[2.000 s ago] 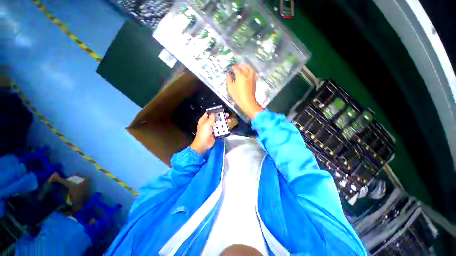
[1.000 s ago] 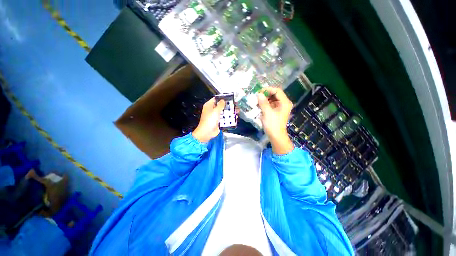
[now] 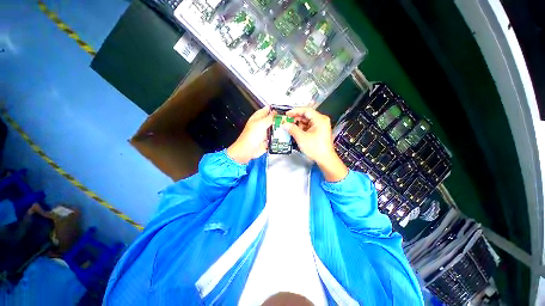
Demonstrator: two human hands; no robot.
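My left hand [image 3: 254,136] holds a black front housing [image 3: 272,142] upright over my lap, with fingers along its left side. A green circuit board [image 3: 281,135] lies in or on the housing; whether it is fully seated cannot be told. My right hand [image 3: 312,132] has its thumb and fingers on the board's upper right part. The clear blister tray [image 3: 263,98] with green boards [image 3: 289,23] lies just beyond my hands.
The dark housing tray [image 3: 391,149] is at the right, with green boards in some pockets. Stacked trays [image 3: 460,263] stand at the lower right. An open brown carton [image 3: 160,145] is at the left below the bench edge. A white curved shelf [image 3: 508,66] runs along the right.
My right hand has brought a green board from beside the blister tray to the housing. The housing in my left hand showed white keys before; now the green board shows there.
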